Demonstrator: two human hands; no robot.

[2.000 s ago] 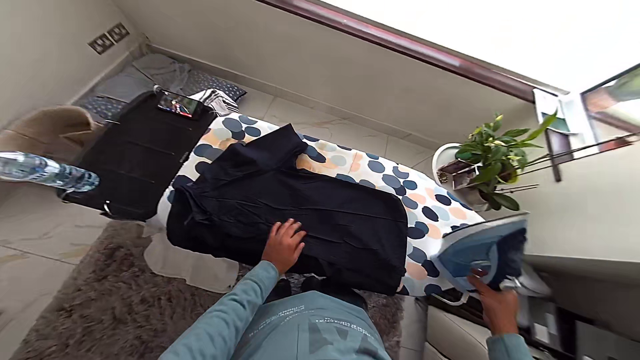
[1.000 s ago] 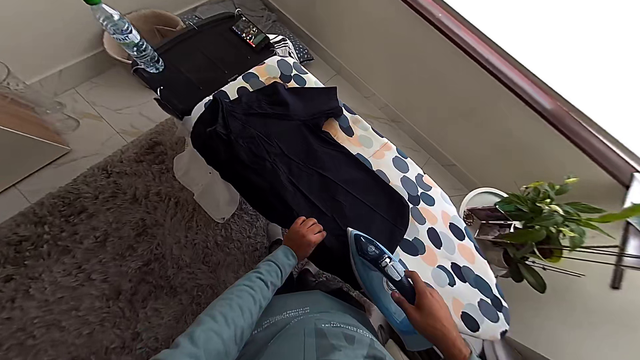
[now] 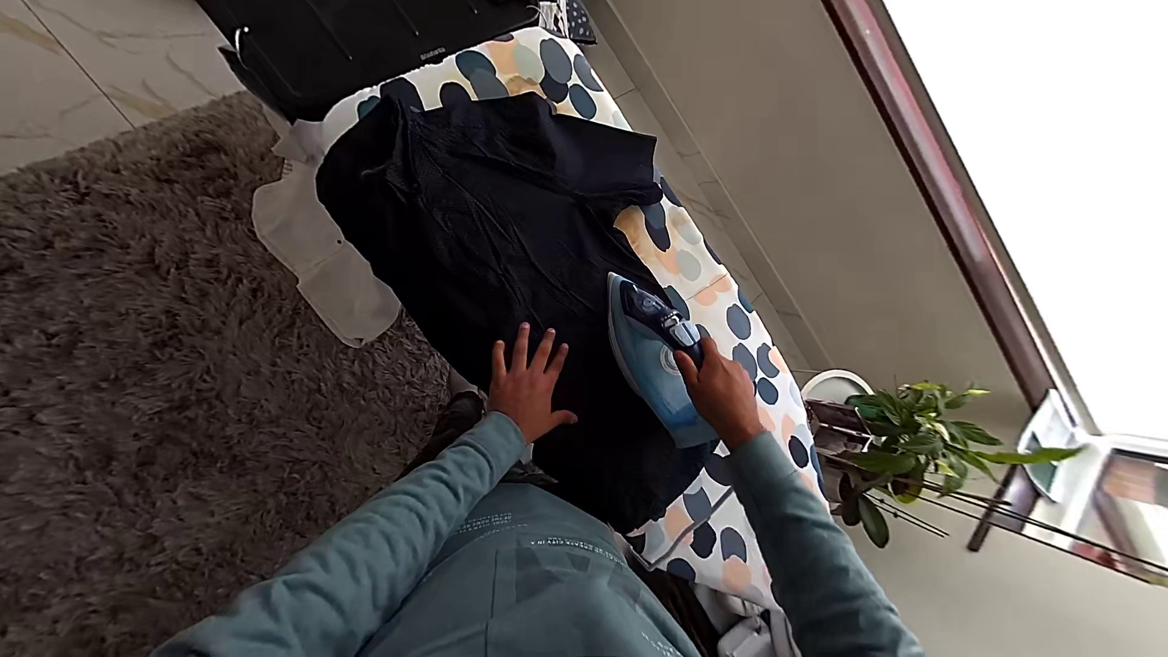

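A dark short-sleeved shirt [image 3: 493, 219] lies spread over an ironing board with a spotted cover [image 3: 739, 319]. My left hand [image 3: 529, 388] rests flat on the shirt near its lower left edge, fingers spread, holding nothing. My right hand [image 3: 723, 388] is closed around the handle of a blue steam iron [image 3: 652, 356]. The iron is over the right side of the shirt, its tip toward the sleeve and collar end. Whether its soleplate touches the cloth cannot be told.
A grey shaggy rug [image 3: 182, 365] covers the floor at left, with white cloth [image 3: 338, 283] hanging beside the board. A black case-like object [image 3: 347, 46] stands beyond the board's far end. At right are a potted plant [image 3: 912, 438] and a window ledge [image 3: 958, 210].
The iron, held off the board's near right end two seconds ago, is now over the shirt's right side. My left hand's fingers have spread. The view has turned and come closer.
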